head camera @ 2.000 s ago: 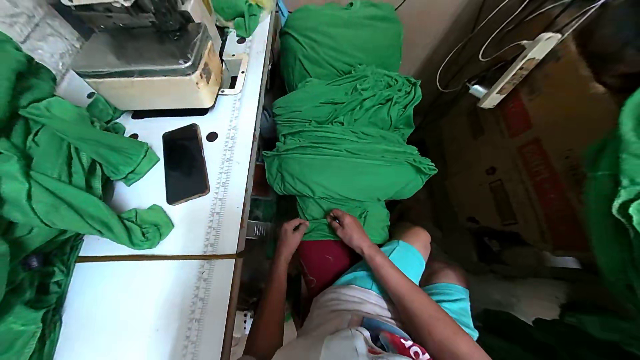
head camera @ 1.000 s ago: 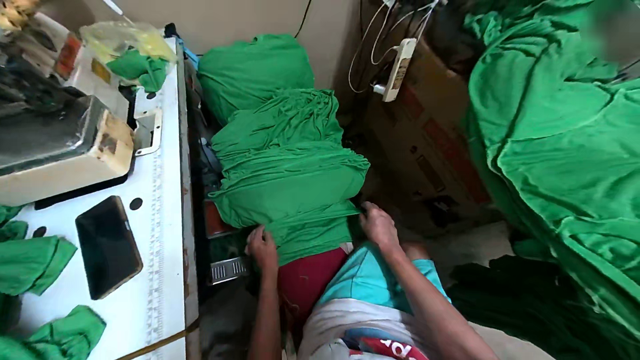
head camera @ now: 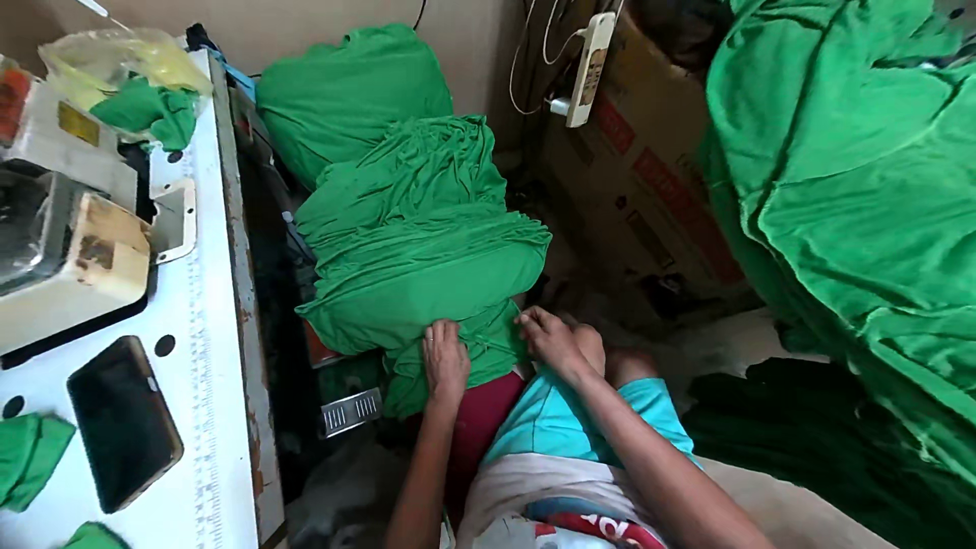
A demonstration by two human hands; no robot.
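Note:
A heap of green knit cloth (head camera: pixel 427 267) lies in folded stacks in front of my lap, beside the sewing table. My left hand (head camera: pixel 446 358) rests on its near edge, fingers bent over the fabric; whether they grip it cannot be told. At the right corner of the near piece, my right hand (head camera: pixel 545 332) pinches the cloth edge between thumb and fingers. Behind these stacks is a rounded green bundle (head camera: pixel 351 91) against the wall.
The white sewing table (head camera: pixel 217 366) at left bears a smartphone (head camera: pixel 126 423), a sewing machine (head camera: pixel 84 259) and a plastic bag (head camera: pixel 114 61). A power strip (head camera: pixel 591 69) hangs by a cardboard box (head camera: pixel 648 168). Green fabric (head camera: pixel 877 191) drapes at right; dark cloth (head camera: pixel 823 442) lies below.
The view has swung right since the oldest frame. My hands, close together at the cloth then, are now wider apart. My left hand has come onto the near edge of the cloth.

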